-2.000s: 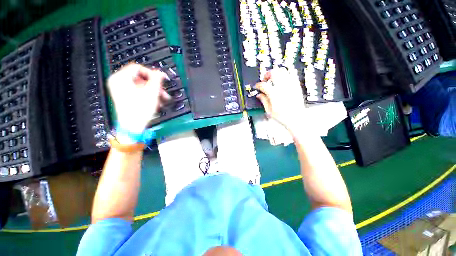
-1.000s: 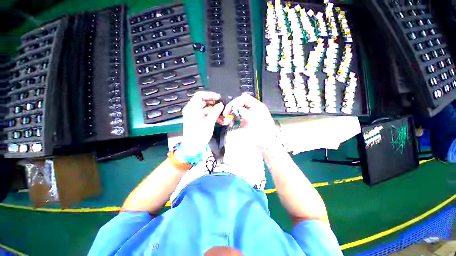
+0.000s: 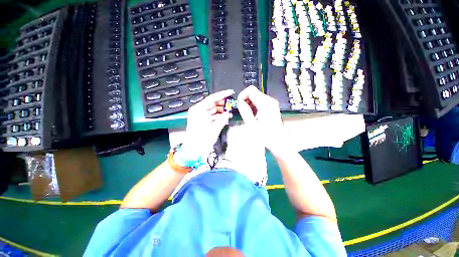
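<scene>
My left hand (image 3: pixel 204 125) holds a small dark housing with a white and yellow circuit-board unit (image 3: pixel 231 104) at its fingertips, above my lap. My right hand (image 3: pixel 261 116) meets it, its fingertips on the right side of the same small piece. How far the unit sits in the housing is too small to tell. The narrow housing tray (image 3: pixel 233 70) lies just beyond my hands. The tray of white parts (image 3: pixel 276 88) lies to its right, filled with white-yellow rows.
The wide housing tray (image 3: pixel 144 75) is left of the narrow one. Stacked trays stand at far left (image 3: pixel 50 85) and far right (image 3: pixel 425 55). A black side tray (image 3: pixel 390 163) holds green strands. A pale sheet (image 3: pixel 322 131) hangs at the bench edge. A cardboard box (image 3: pixel 78 173) is lower left.
My hands came together from over the trays to above my lap. Over the last second they stayed together and shifted only slightly, with the small piece still between them. The view has shifted.
</scene>
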